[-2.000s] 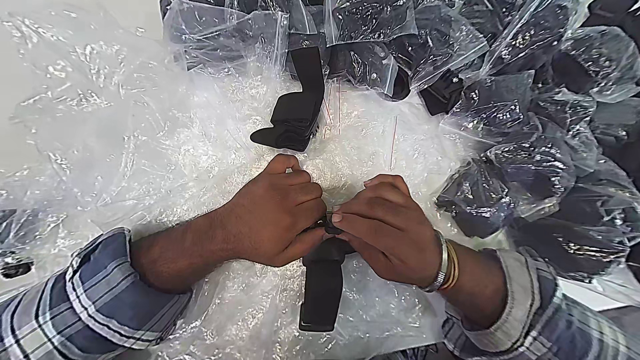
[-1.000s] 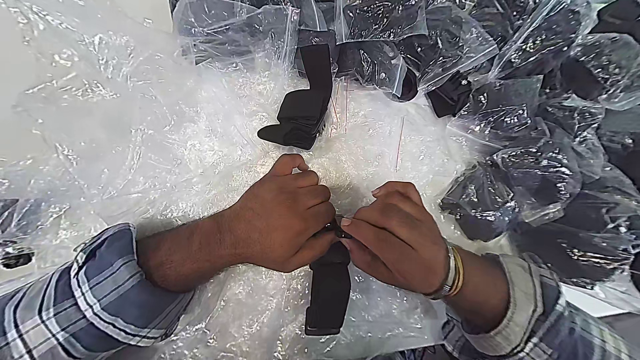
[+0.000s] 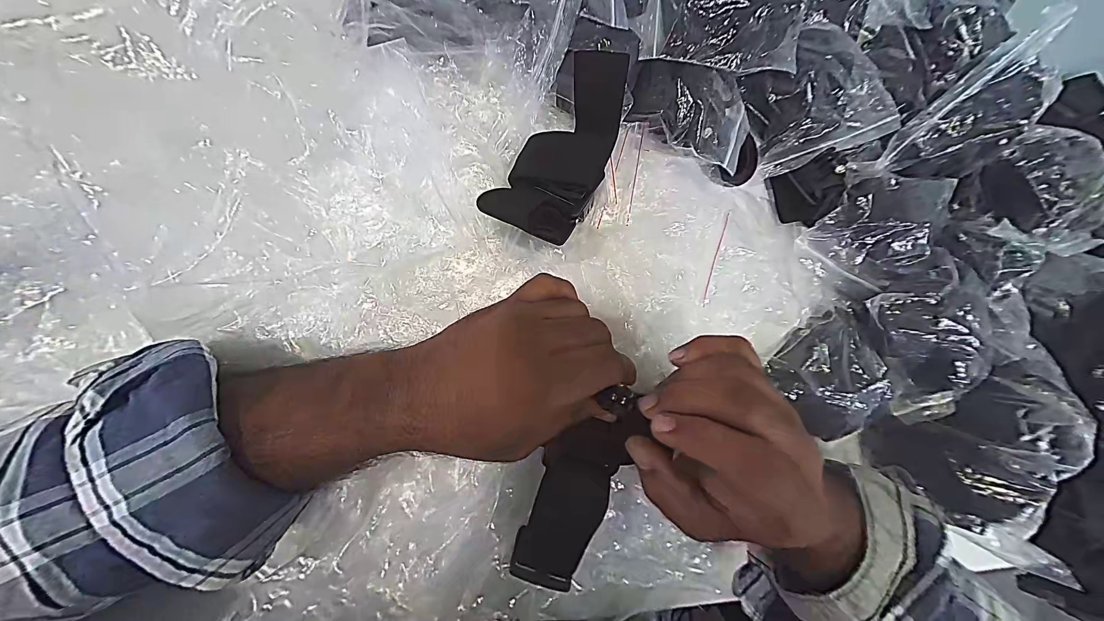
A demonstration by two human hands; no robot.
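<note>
Both hands meet at the lower middle, over a black strap of fabric-like material (image 3: 569, 509) whose flat end hangs down toward the bottom edge. My left hand (image 3: 535, 371) pinches a small dark, shiny part at its upper end. My right hand (image 3: 724, 440) grips the same end from the right with thumb and fingers. The fingers partly hide that part, so its kind cannot be told. Above the hands, a second black strap piece, folded in layers (image 3: 561, 164), lies on the plastic and is touched by neither hand.
Clear plastic bags (image 3: 259, 216) spread beneath the hands and across the left, some with thin red lines. Filled clear bags holding black items (image 3: 931, 345) are heaped along the right and the top. A loose black item (image 3: 806, 190) shows among them.
The right hand's fingers have shifted a little on the upper end of the strap. The hanging end now slants more to the lower left. The folded piece lies as before.
</note>
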